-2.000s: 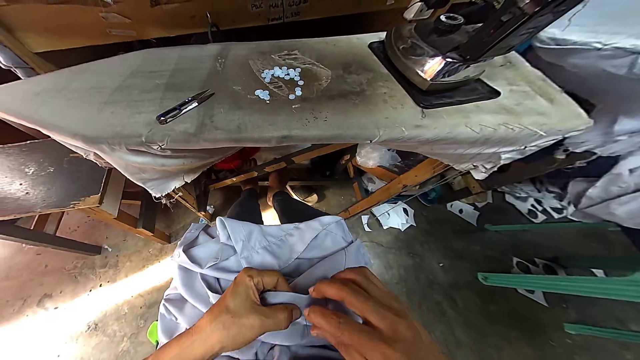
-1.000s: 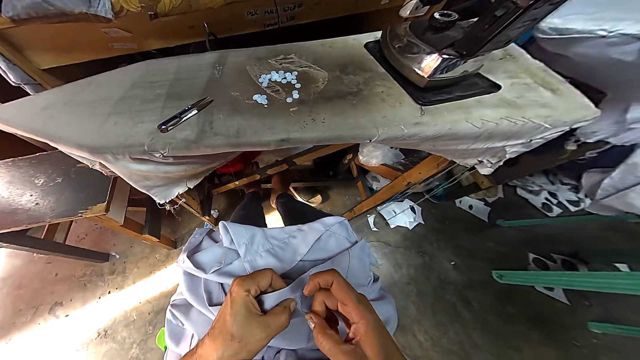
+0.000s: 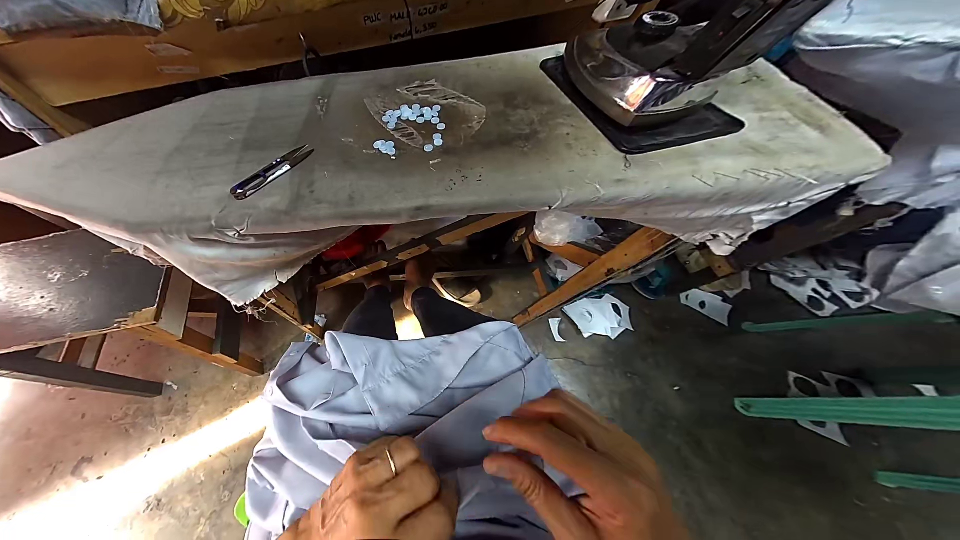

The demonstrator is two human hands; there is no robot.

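Observation:
A pale grey-blue cloth garment [image 3: 442, 375] lies bunched over my lap. My left hand [image 3: 386, 487], with a ring on one finger, is closed on the fabric near its lower middle. Over the garment's right side, my right hand [image 3: 577, 465] has thumb and forefinger apart, with nothing visible between them. Ahead, on a cloth-covered ironing board [image 3: 315, 195], lie thread snips [image 3: 271, 172] and a scatter of small light-blue buttons [image 3: 412, 114]. A clothes iron [image 3: 645, 67] rests on a dark pad [image 3: 675, 131] at the board's right.
A dark wooden bench [image 3: 75, 281] stands at the left. Green bars [image 3: 847, 411] reach in from the right. White offcuts [image 3: 598, 316] lie on the floor below the board's wooden legs [image 3: 600, 274]. Grey cloth [image 3: 892, 97] hangs at the far right.
Both hands were pinching the garment close together two seconds ago. My right thumb and forefinger have since parted, and my left hand has turned so its back shows.

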